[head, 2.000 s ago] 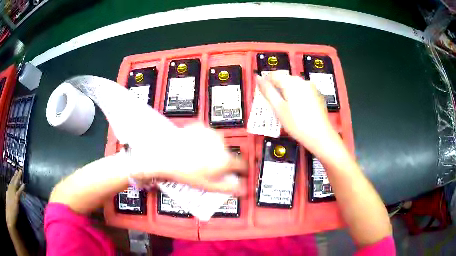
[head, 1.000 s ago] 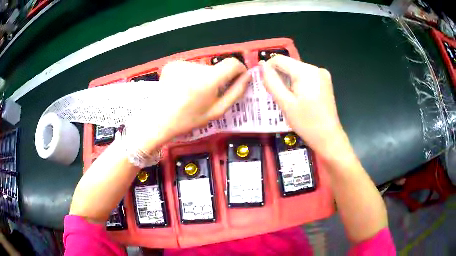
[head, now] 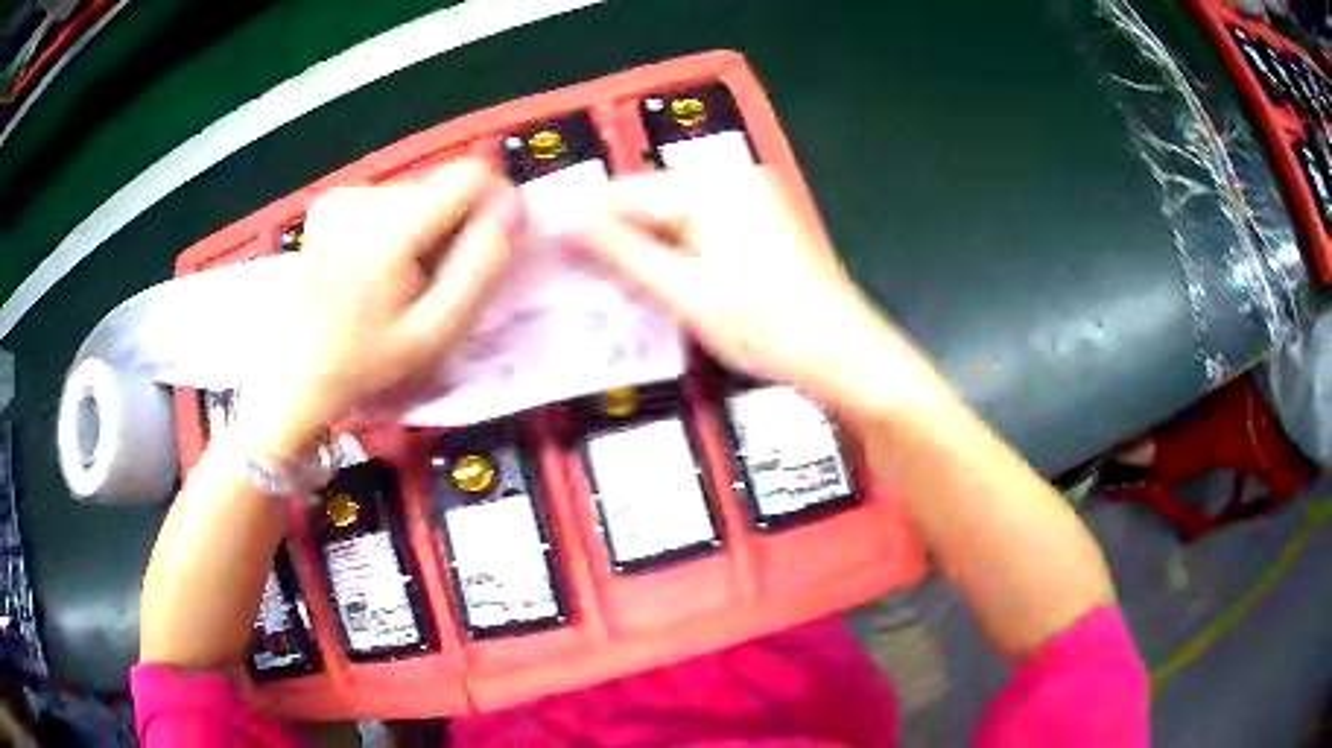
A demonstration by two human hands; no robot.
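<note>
A red tray holds several black phones with white labels and gold round spots, in two rows. A white label strip runs from the label roll at the left across the tray. My left hand is blurred and holds the strip over the tray's upper row. My right hand is at the strip's right end, fingers bent with the tips close together. Blur hides whether a single label is at its fingertips. The hands and strip cover part of the upper row.
The tray lies on a dark green bench. A white strip borders the bench at the back. Shiny clear film is stuck on the bench at right. Another red tray with black units is at the upper right. A red object is below right.
The tray and roll appear further left and more tilted in view. Both hands have moved left in view with the strip and are a little farther apart than one second ago.
</note>
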